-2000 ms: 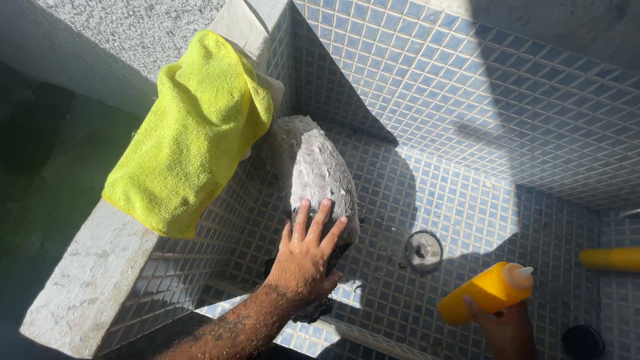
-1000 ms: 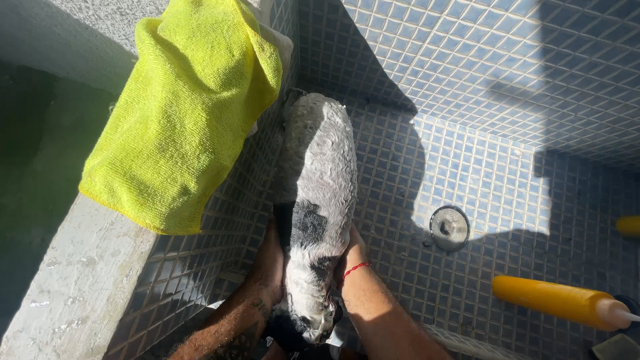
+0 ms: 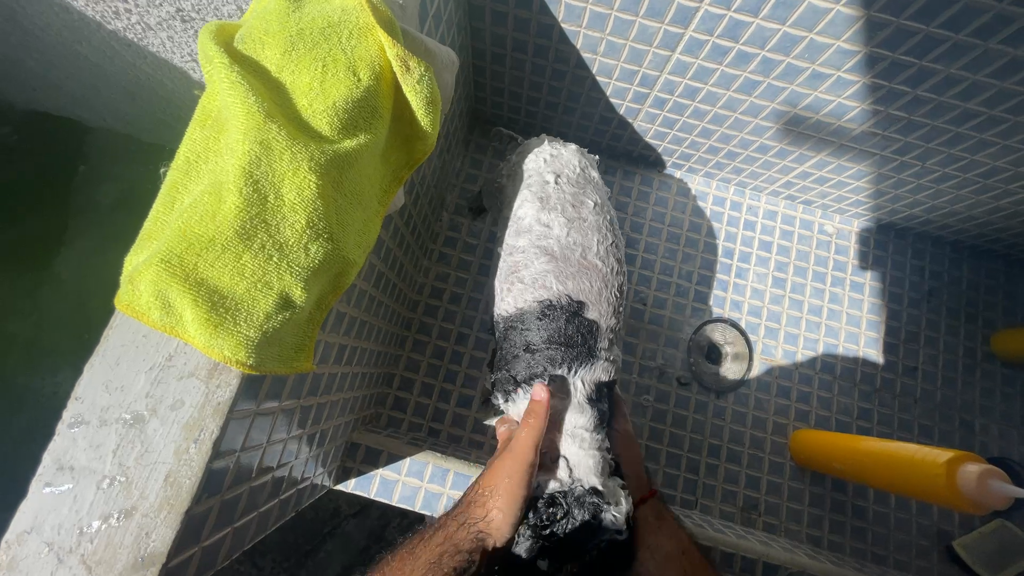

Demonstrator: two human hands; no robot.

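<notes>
A small black-and-white furry animal, apparently a dog [image 3: 560, 232], stands wet and lathered in the blue-tiled basin, its rounded white end toward the top of view. Its darker near end is partly hidden at the bottom edge. My left hand [image 3: 516, 460] holds its left-hand side in view, thumb over the white fur. Against the opposite side rests my right hand [image 3: 630, 448], mostly shaded and partly covered by the body, a red string on its wrist. A yellow squeeze bottle with a pale nozzle [image 3: 888, 464] lies on the basin floor to the right.
A lime-green microfiber cloth [image 3: 280, 192] drapes over the concrete ledge [image 3: 120, 440] at left, with dark green water [image 3: 48, 240] beyond it. A round metal drain [image 3: 720, 354] is set in the floor right of the animal. Another yellow object [image 3: 1008, 345] shows at the right edge.
My right hand held the yellow bottle two seconds ago and let it go; it moved to the animal's side. My left hand shifted from the animal's back to its side. The view has moved closer.
</notes>
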